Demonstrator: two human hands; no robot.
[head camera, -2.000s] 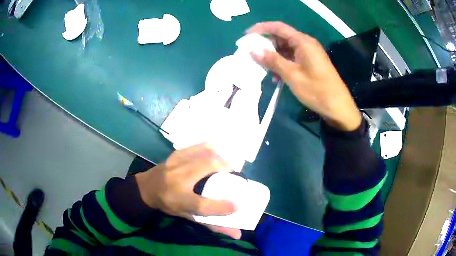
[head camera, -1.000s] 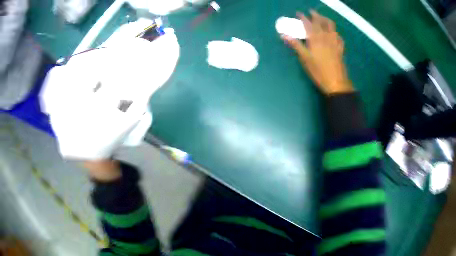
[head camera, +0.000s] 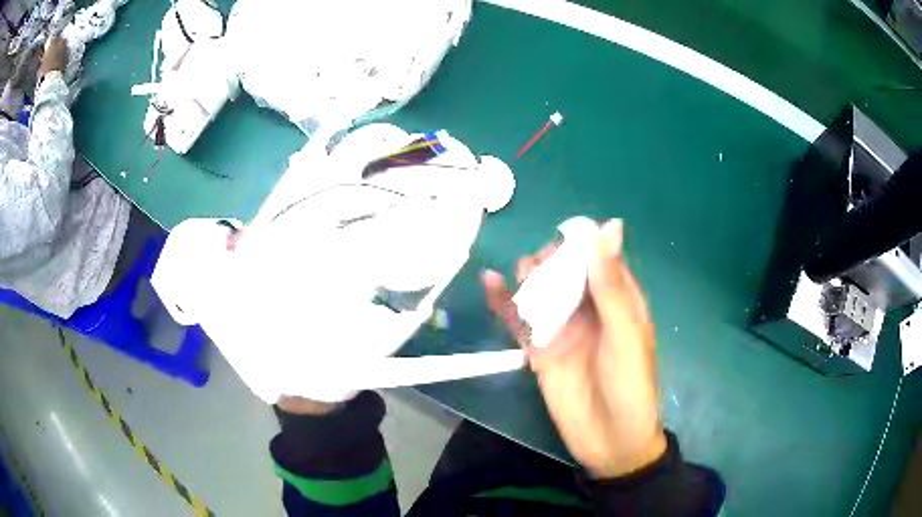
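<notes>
A bulky white camera body (head camera: 344, 273) is tilted over the bench's near edge at centre left. Its opening shows blue connectors and yellow and dark wires (head camera: 409, 151). A white arm or antenna (head camera: 455, 368) sticks out to the right. My left hand (head camera: 311, 405) is under the body; only the wrist area shows, its fingers are hidden, and the body rests in it. My right hand (head camera: 602, 369) holds a small white rounded cover (head camera: 559, 288) between thumb and fingers, right of the body and apart from it.
A large white plastic bag (head camera: 349, 50) and another white camera unit (head camera: 197, 86) lie at the back left. A red cable with a white plug (head camera: 539, 133) lies behind. A black-and-silver screw feeder (head camera: 847, 313) and black screwdriver (head camera: 874, 227) are right. A person's sleeve (head camera: 51, 131) shows far left.
My view has turned left. My right hand has come from the back of the bench towards me with the white cover in it. The camera body has moved rightward in view, still on my left hand.
</notes>
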